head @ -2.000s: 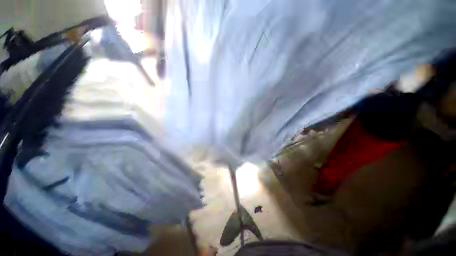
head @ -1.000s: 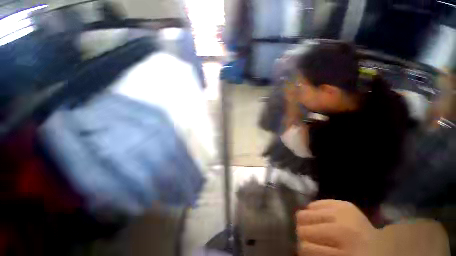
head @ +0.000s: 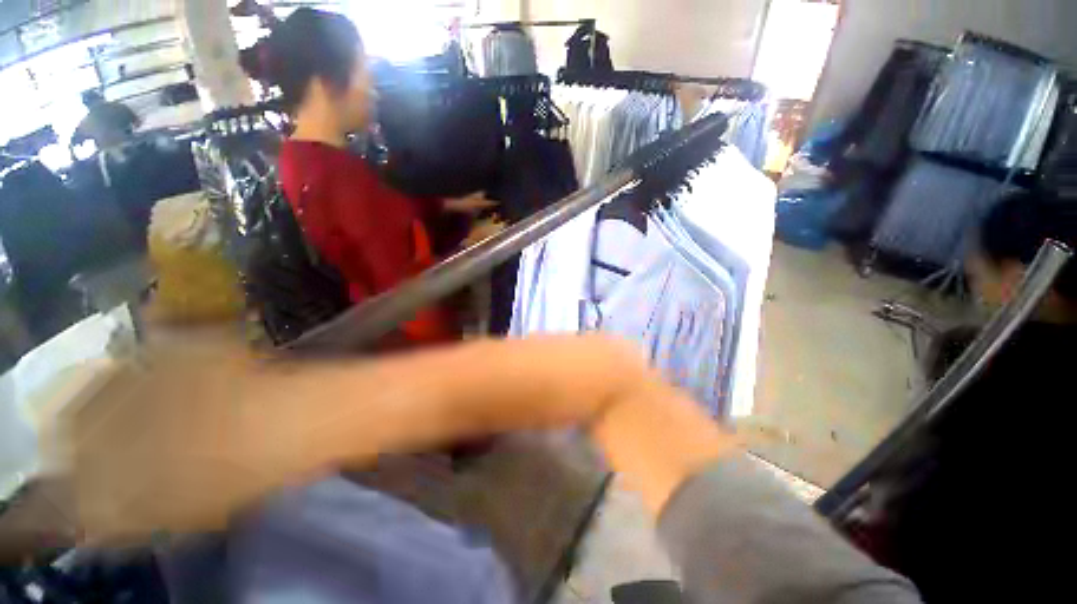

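Observation:
My right hand (head: 165, 437) is a large blur at the left, at the end of my bare forearm, which crosses the view from a grey sleeve at the lower right. I cannot tell whether it holds anything. My left hand is not seen. Light blue shirts (head: 673, 301) hang on black hangers from a dark metal rail (head: 520, 242) beyond my arm, with white ones (head: 750, 189) farther along. A bluish cloth (head: 366, 549) lies below my forearm, blurred.
A person in red (head: 354, 218) stands behind the rail at dark garments (head: 443, 142). Another person in black (head: 992, 448) is at the right edge, behind a slanting metal bar (head: 951, 372). More loaded racks (head: 992, 106) stand at the back. Pale floor (head: 815, 354) shows between.
The view has swung left, bringing the person in red and the rail in. My right hand has moved from the lower right to the far left. The upright pole has left its central place.

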